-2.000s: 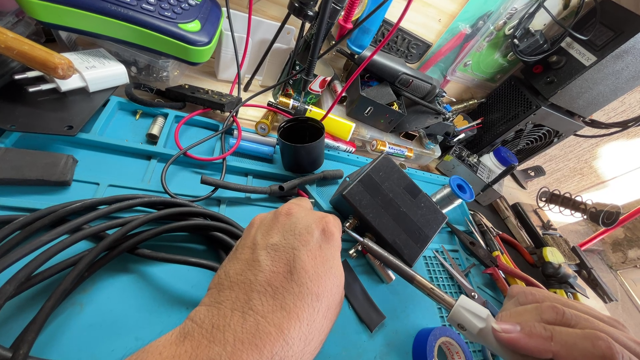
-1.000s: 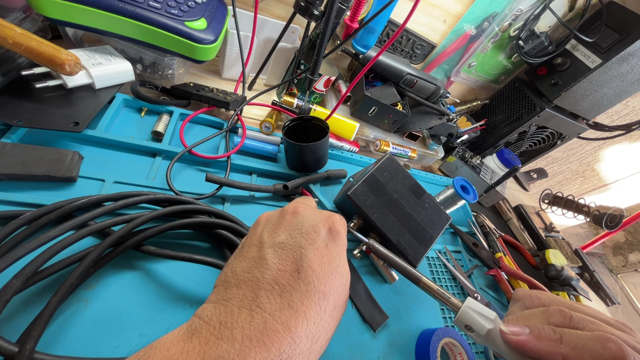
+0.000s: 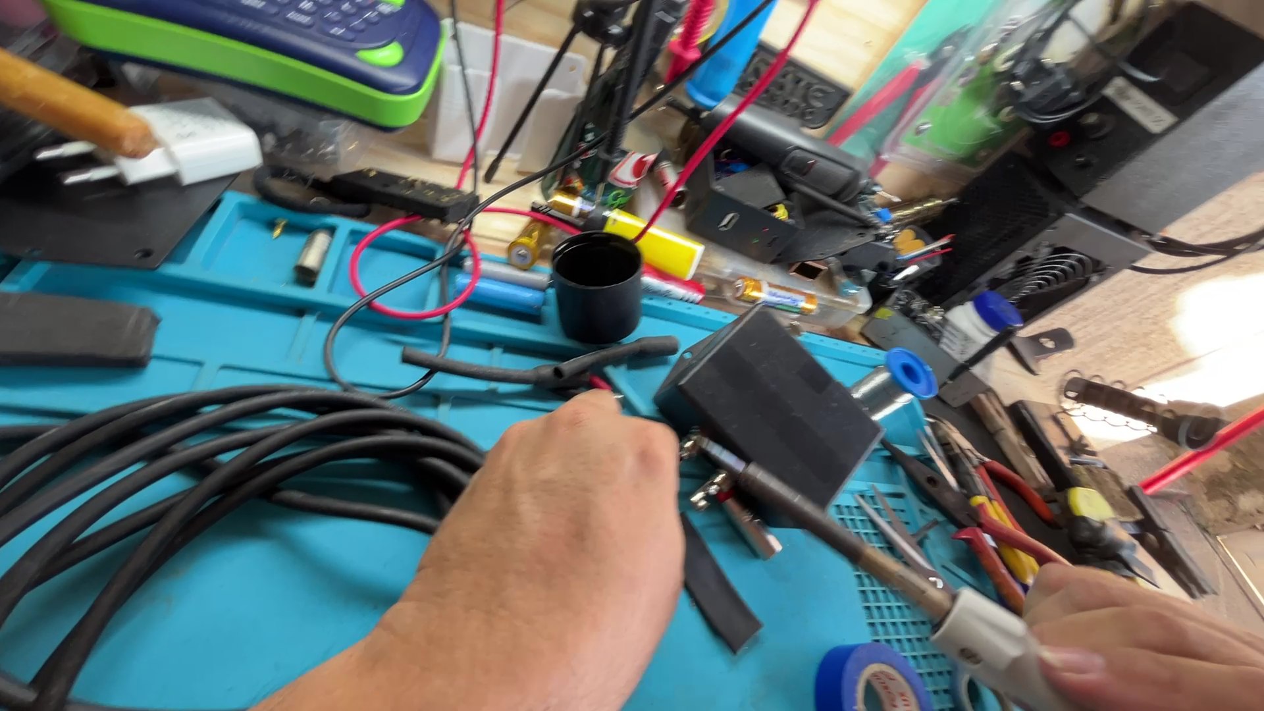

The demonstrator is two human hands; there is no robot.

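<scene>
My right hand (image 3: 1136,632) grips the pale handle of a soldering iron (image 3: 839,533), whose shaft points up and left to small metal terminals at the edge of a black plastic box (image 3: 770,405). My left hand (image 3: 553,533) is closed beside the box, its fingertips hidden by the back of the hand; a bit of red wire (image 3: 598,383) shows just beyond them. Black heat-shrink tubing (image 3: 533,370) lies past the knuckles. A coil of black cable (image 3: 227,444) spreads to the left. A flat black sleeve (image 3: 719,583) rests between the hands.
On the blue silicone work mat (image 3: 296,592) are a black cup (image 3: 596,291), a solder spool (image 3: 894,380) and a roll of blue tape (image 3: 869,681). Pliers (image 3: 997,513) and other tools lie at the right. A red test lead (image 3: 415,311) loops behind, near batteries (image 3: 775,294).
</scene>
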